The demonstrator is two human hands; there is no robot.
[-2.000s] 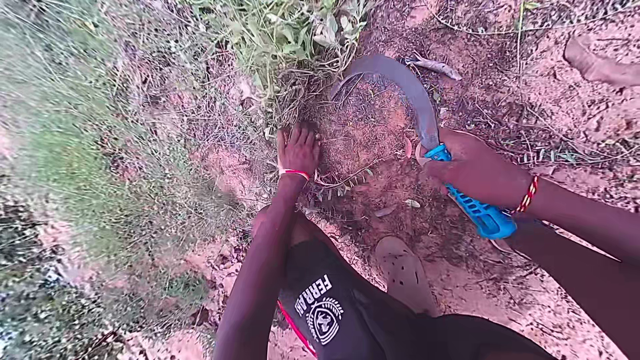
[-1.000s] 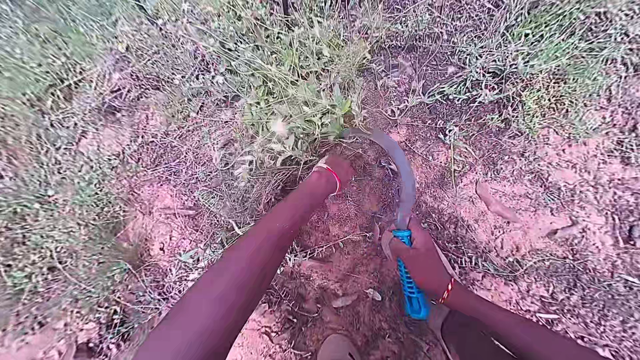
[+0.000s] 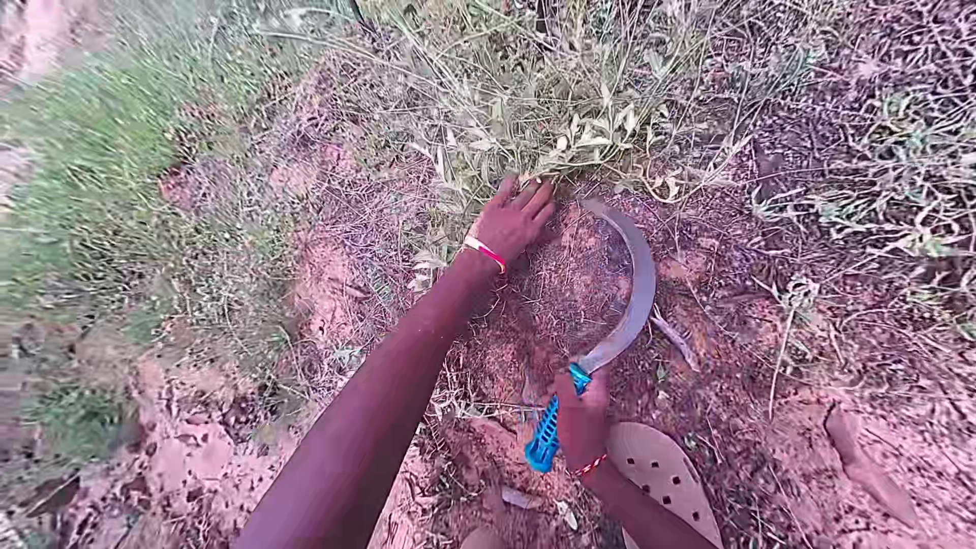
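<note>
In my right hand [image 3: 583,419] is the blue handle of a sickle [image 3: 639,286], held low in the middle of the view. Its curved metal blade arcs up and back to the left, with the tip near the base of a leafy plant clump [image 3: 564,145]. My left hand [image 3: 515,221], with a red and white band at the wrist, lies palm down at the lower edge of that clump, fingers somewhat spread at the stems. Whether any stems are gripped under the palm is hidden. The blade tip is just right of my left fingers.
A perforated clog [image 3: 663,476] is on the reddish soil below my right hand. A short stick [image 3: 675,341] lies right of the blade, and a brown dry piece [image 3: 869,465] at the lower right. Green grass [image 3: 99,160] grows at the left, more weeds [image 3: 915,198] at the right.
My left hand, bent down in the stems one second ago, now lies flatter with its fingers visible. The sickle stays in my right hand. The view has shifted and turned.
</note>
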